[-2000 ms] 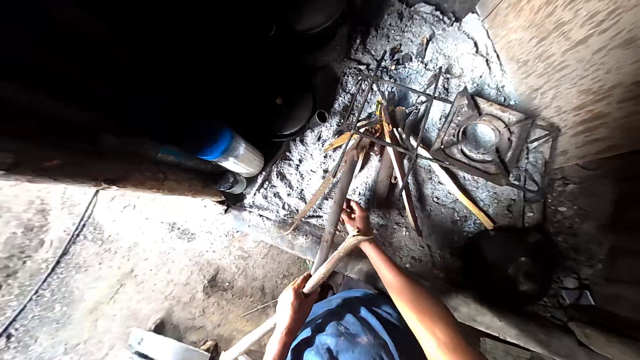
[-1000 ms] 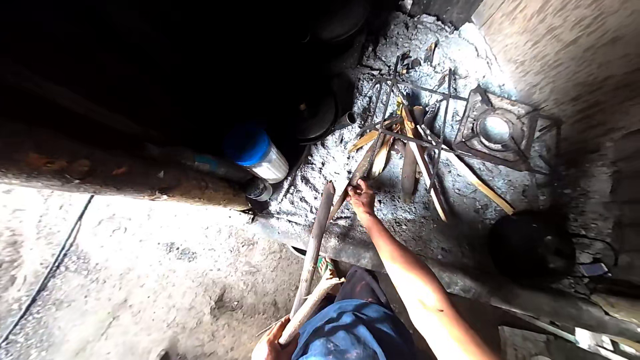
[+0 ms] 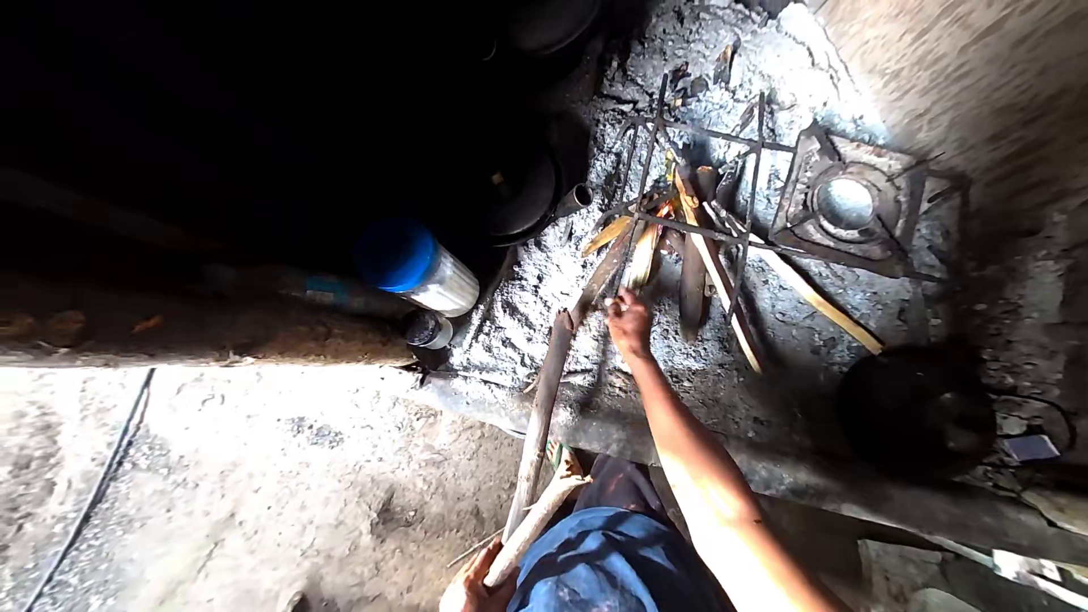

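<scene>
My left hand (image 3: pixel 480 582), at the bottom edge, is closed around a pale forked branch (image 3: pixel 540 523) and a longer, darker stick (image 3: pixel 548 387) beside it. The longer stick slants up across the hearth edge, its tip close to a dark firewood piece (image 3: pixel 599 272). My right hand (image 3: pixel 629 323) is low over the ash with curled fingers, at the lower end of a pale split stick (image 3: pixel 643 255); whether it grips that stick is unclear. More firewood (image 3: pixel 693 289) lies around it, meeting under a metal-bar grate (image 3: pixel 710 234), where a small orange glow shows.
A square metal burner stand (image 3: pixel 846 204) is at the right, above a black round pot (image 3: pixel 918 412). At the left of the ash are a blue-lidded container (image 3: pixel 421 263), a small jar (image 3: pixel 427 330), a pipe end (image 3: pixel 580 196) and dark pans (image 3: pixel 518 191). The hearth's raised edge (image 3: pixel 765 459) runs below.
My right hand has gone from the wood near my left hand up to the firewood by the grate. My left hand still holds its wood, now lower in view.
</scene>
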